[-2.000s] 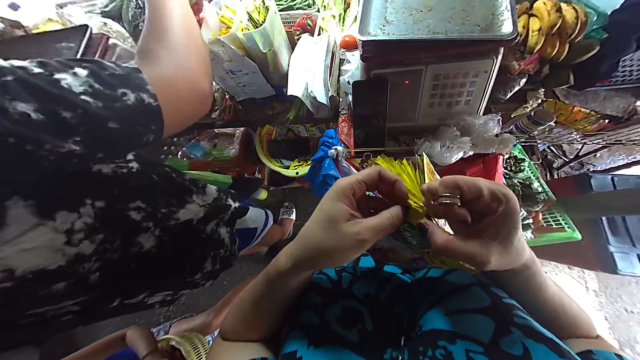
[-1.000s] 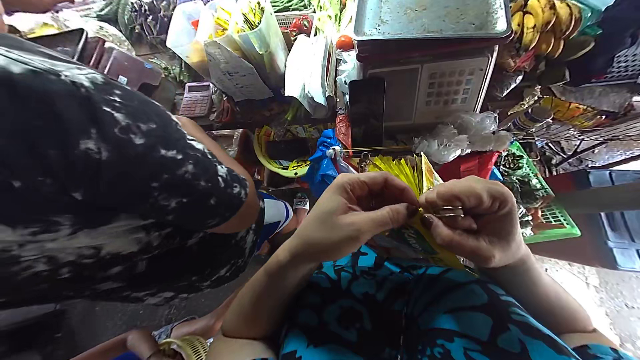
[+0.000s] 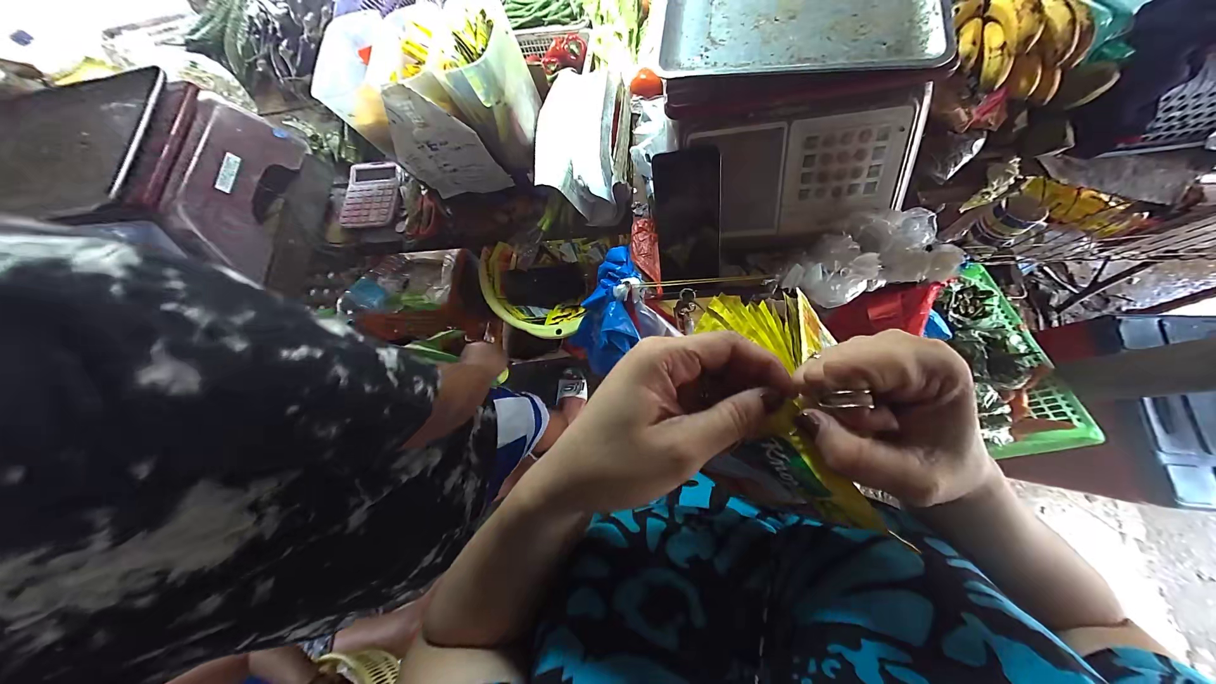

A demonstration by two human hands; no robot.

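Note:
Both my hands meet over a fanned stack of yellow foil sachets [image 3: 750, 328], which carries green printing lower down. The thumb and forefinger of my left hand [image 3: 679, 418] pinch together at the stack's near edge. From the other side, my right hand [image 3: 898, 413] pinches a sachet edge between thumb and forefinger, its other fingers curled; rings show on it. The fingertips of the two hands nearly touch, and they hide whatever small part lies between them. A blue plastic bag [image 3: 613, 313] hangs tied just beyond my left hand.
Ahead stand a weighing scale [image 3: 845, 171] with a metal tray [image 3: 807, 38], a dark phone [image 3: 686, 204] and a pink calculator [image 3: 370, 195]. A person in patterned dark clothing [image 3: 218, 456] is close on the left. At right are a green crate [image 3: 1054, 418] of leafy packs and bananas [image 3: 1012, 43].
The person at left has shifted, and a hand of theirs now shows near the shelf. My hands remain together at the sachets, which have tilted and fanned slightly differently.

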